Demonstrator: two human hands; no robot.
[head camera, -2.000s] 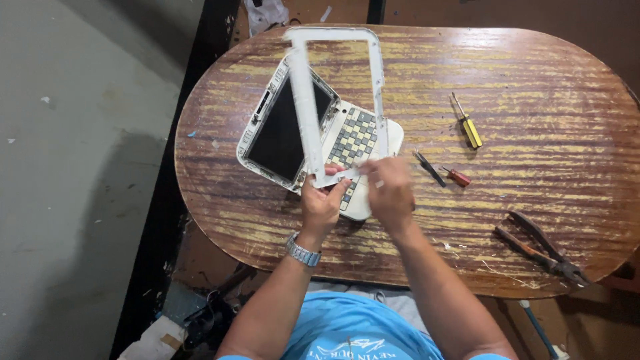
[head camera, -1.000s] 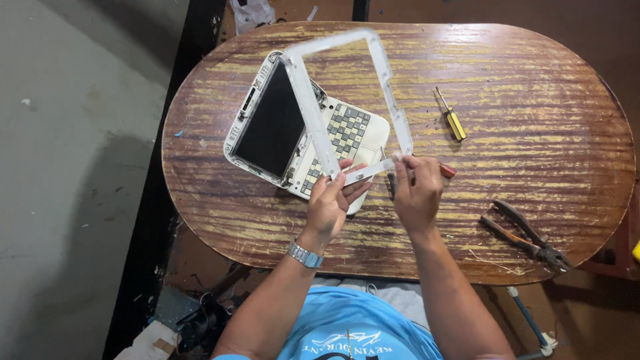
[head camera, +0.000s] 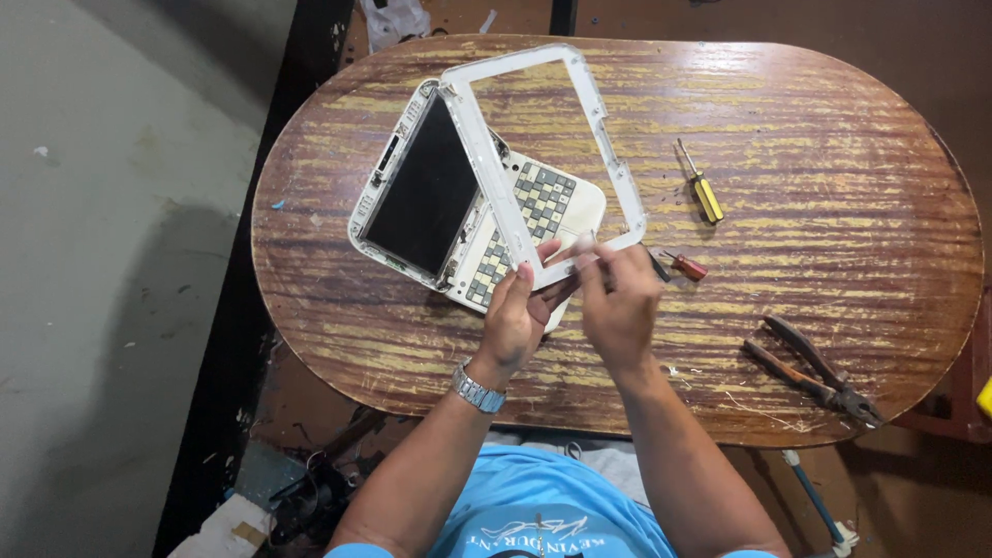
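My left hand (head camera: 515, 314), with a metal-band watch on the wrist, grips the lower left corner of a white plastic screen bezel (head camera: 496, 182). My right hand (head camera: 620, 302) is at the bezel's lower edge, its thumb and fingertips pinched together near a small pale piece that is too blurred to name. The empty frame is tilted above an open white laptop (head camera: 585, 205). The laptop's dark screen panel (head camera: 426, 186) lies exposed in its lid to the left, and its grey and cream keyboard (head camera: 542, 198) shows partly through the bezel.
On the worn wooden table (head camera: 814, 194) lie a yellow-handled screwdriver (head camera: 705, 194), a red-handled screwdriver (head camera: 688, 267) and a dark tool (head camera: 659, 263) partly behind my right hand. Pliers (head camera: 814, 372) rest near the lower right edge, beside thin wire scraps (head camera: 767, 415).
The bezel has stayed in my left hand but its tilt over the laptop has changed. My right fingers have shifted along its lower edge.
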